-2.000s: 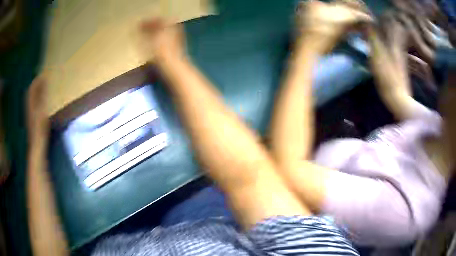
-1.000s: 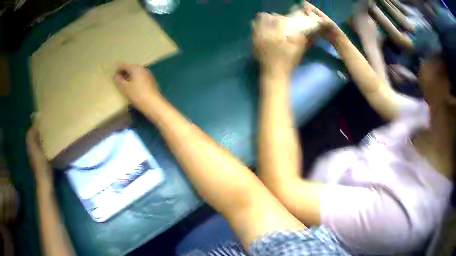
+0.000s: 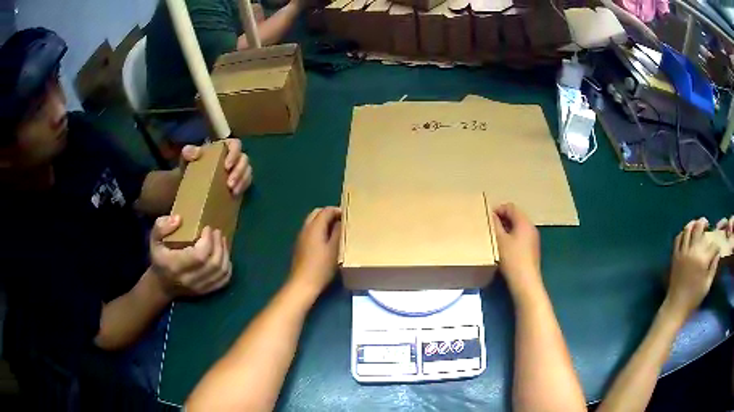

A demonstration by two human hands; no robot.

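Note:
A closed brown mailer box (image 3: 418,229) sits over the round plate of the white bench scale (image 3: 418,338), covering most of the plate. My left hand (image 3: 319,241) holds the box's left side. My right hand (image 3: 516,241) holds its right side. The scale's grey display is at left and its round buttons at right; the reading is not legible. Behind the box, a flat cardboard sheet (image 3: 451,153) with handwritten black numbers lies on the dark green table.
A person at left holds a brown carton (image 3: 200,197). A larger shipping carton (image 3: 259,88) and a pale pole (image 3: 197,68) stand beyond. Cardboard pieces (image 3: 451,34) line the far edge. A white adapter (image 3: 577,127) and loose wires lie right. Another person's hands (image 3: 698,257) are at right.
The view has swung from the right-hand neighbour to face the scale squarely. Both my hands stay at the box; my right hand now grips its right side.

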